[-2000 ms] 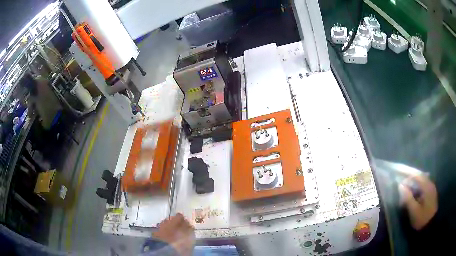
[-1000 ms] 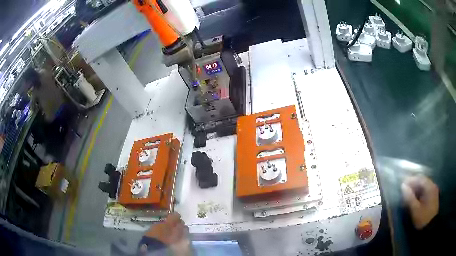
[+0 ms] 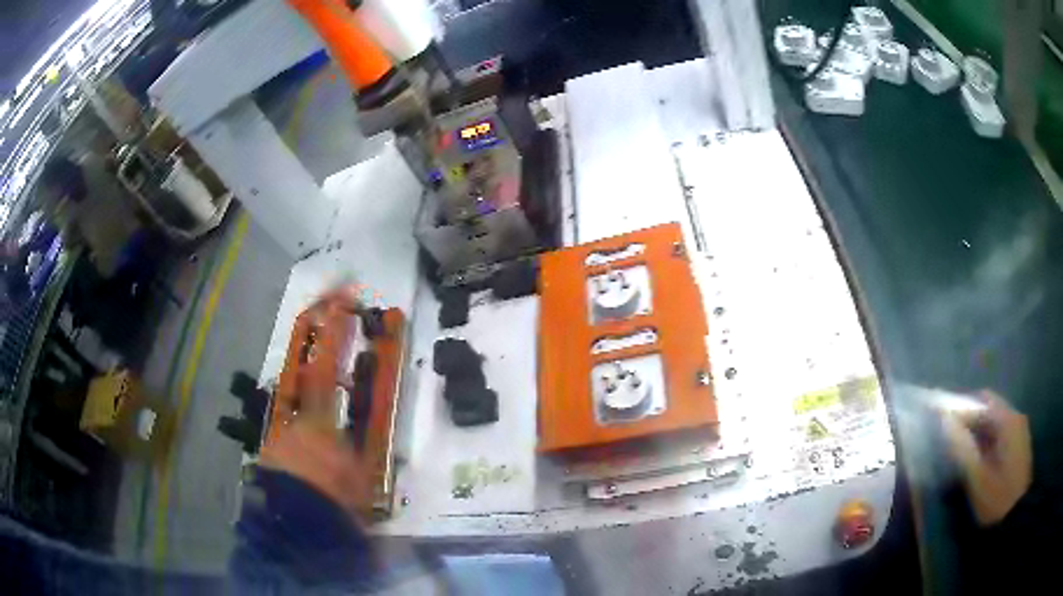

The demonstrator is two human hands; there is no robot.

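Observation:
My left hand (image 3: 317,448) is blurred and reaches over the front of the left orange fixture (image 3: 385,437). The cover of this fixture appears raised, with black blocks showing inside; the blur hides whether my fingers grip it. The right orange fixture (image 3: 562,349) is closed, with two white plug adapters (image 3: 618,394) showing through its openings, pins up. My right hand (image 3: 991,456) is at the right, over the dark green bench, fingers curled; whether it holds anything is unclear.
A screw feeder (image 3: 476,192) stands behind the fixtures, with the orange screwdriver (image 3: 344,44) hanging left of it. Black blocks (image 3: 466,382) lie between the fixtures. Loose adapters (image 3: 835,93) lie at the back right. A red emergency stop (image 3: 854,524) is at the front right.
My left hand has moved from the front edge up and left onto the left fixture, whose cover has gone from closed to lifted. My right hand has hardly moved.

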